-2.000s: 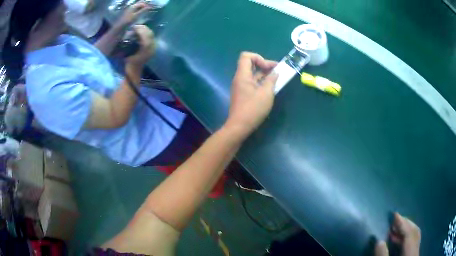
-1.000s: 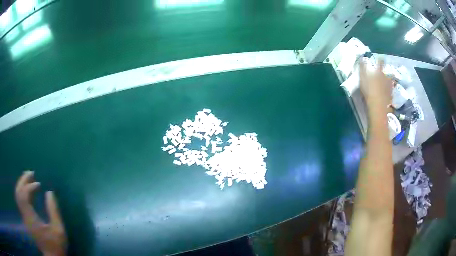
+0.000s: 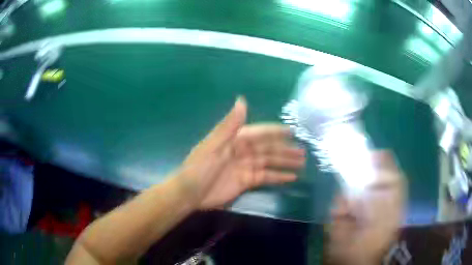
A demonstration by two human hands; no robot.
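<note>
My right hand [image 3: 370, 217], blurred, grips the handle of a white fan unit [image 3: 331, 101] and holds it above the green bench, ring end away from me. The unit is overexposed, so its inner parts cannot be made out. My left hand [image 3: 243, 160] is open and empty, fingers spread and pointing toward the unit without visibly touching it. Small white parts [image 3: 292, 115] lie on the bench, partly hidden behind the unit.
Another white fan unit [image 3: 35, 80] with a yellow battery [image 3: 53, 75] lies at the far left of the bench. A white strip [image 3: 207, 39] edges the bench's far side. More white units [image 3: 455, 124] are at the right edge. A blue garment shows at lower left.
My right hand has come back from the right-hand tray with a white fan unit in it. My left hand has moved in toward the middle. The view has turned left.
</note>
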